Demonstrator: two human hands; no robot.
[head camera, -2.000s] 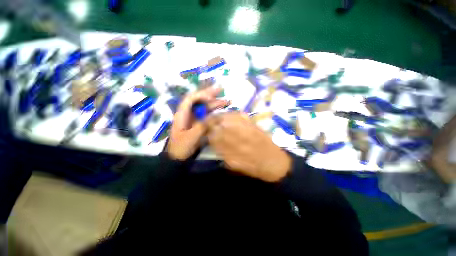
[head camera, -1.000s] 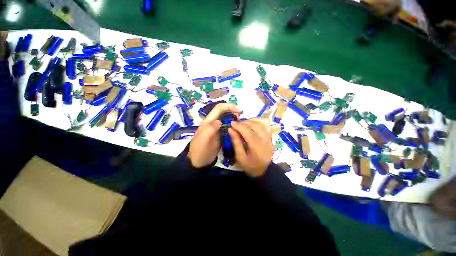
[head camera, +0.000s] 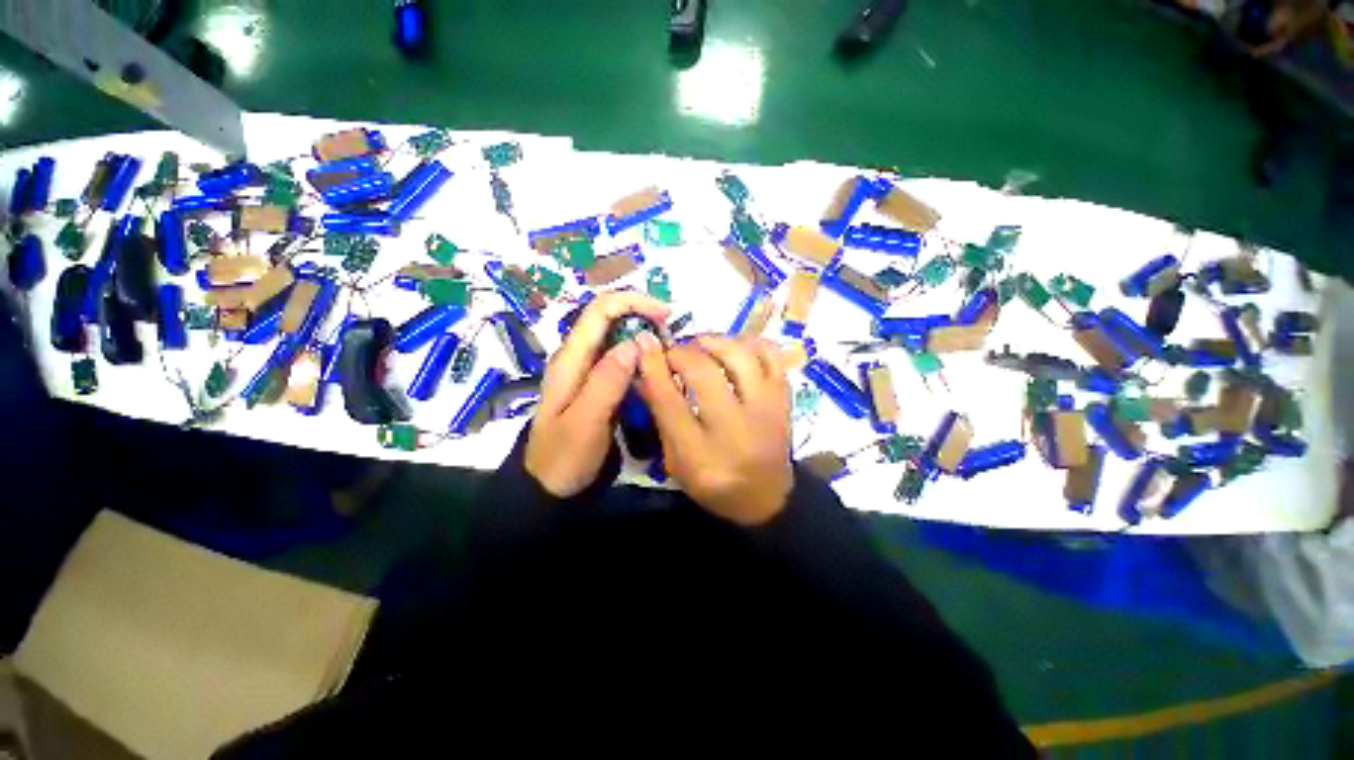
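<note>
A part-filled housing (head camera: 639, 423), black with some blue showing, is held upright between both hands over the front edge of the white bench. My left hand (head camera: 582, 398) wraps its left side, with the thumb near its top end. My right hand (head camera: 728, 423) holds it from the right, fingertips at the top opening. The fingers hide most of the housing. Blue battery packs (head camera: 835, 389) with tan pads and green circuit boards (head camera: 925, 362) lie scattered on both sides of the hands.
Black housings (head camera: 365, 371) lie left on the white bench (head camera: 594, 166). A cardboard carton (head camera: 193, 631) stands at lower left. A metal upright (head camera: 141, 82) is at upper left. A few devices (head camera: 410, 27) lie on the green surface behind. A person's pale sleeve (head camera: 1307, 579) shows at the right edge.
The hands have come together around the housing since the earliest frame and now sit at its top end. The view has shifted, and the person at the right edge shows less than before.
</note>
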